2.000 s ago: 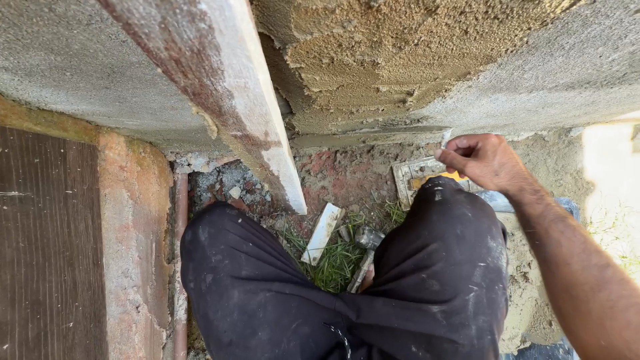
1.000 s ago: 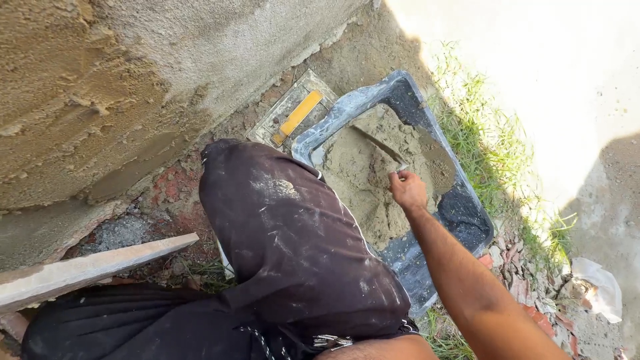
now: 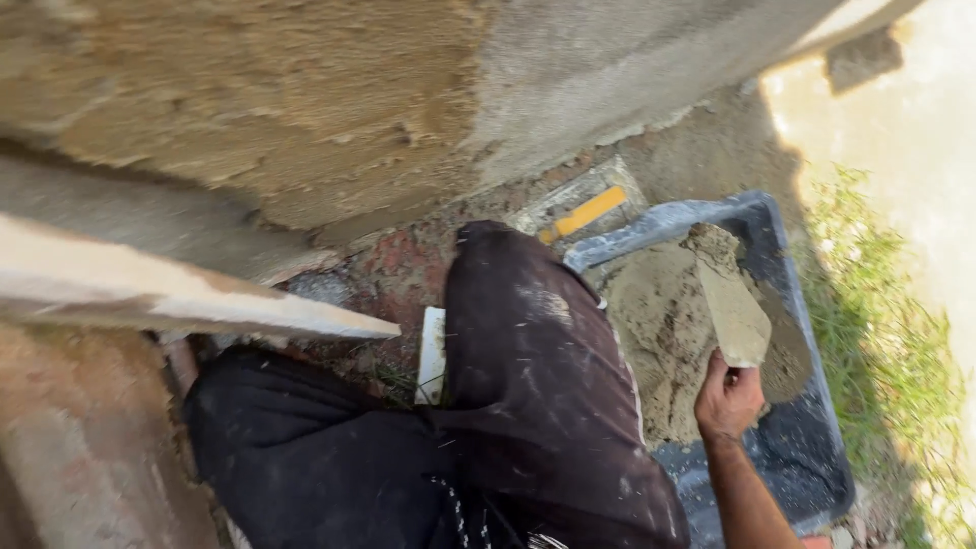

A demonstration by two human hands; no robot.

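Note:
My right hand [image 3: 730, 396] grips a trowel [image 3: 733, 313], its flat blade smeared with mortar and a lump of mortar [image 3: 713, 240] at its far end. The trowel is over a dark plastic tub [image 3: 827, 389] that holds wet mortar [image 3: 648, 328]. Beside the tub, near the wall, lies a plastering float with a yellow handle [image 3: 583, 215]. Wet, rough mortar [image 3: 305, 107] covers part of the wall above my knees. My left hand is out of view.
A wooden board [image 3: 191, 286] juts in from the left, its end near my knees. A white strip [image 3: 431, 354] lies beside my leg. Grass [image 3: 846, 305] grows right of the tub. Grey wall [image 3: 579, 76] runs along the upper side.
The trowel was low in the mortar one second ago; now its blade shows above it with a lump on it. The view has swung considerably between frames.

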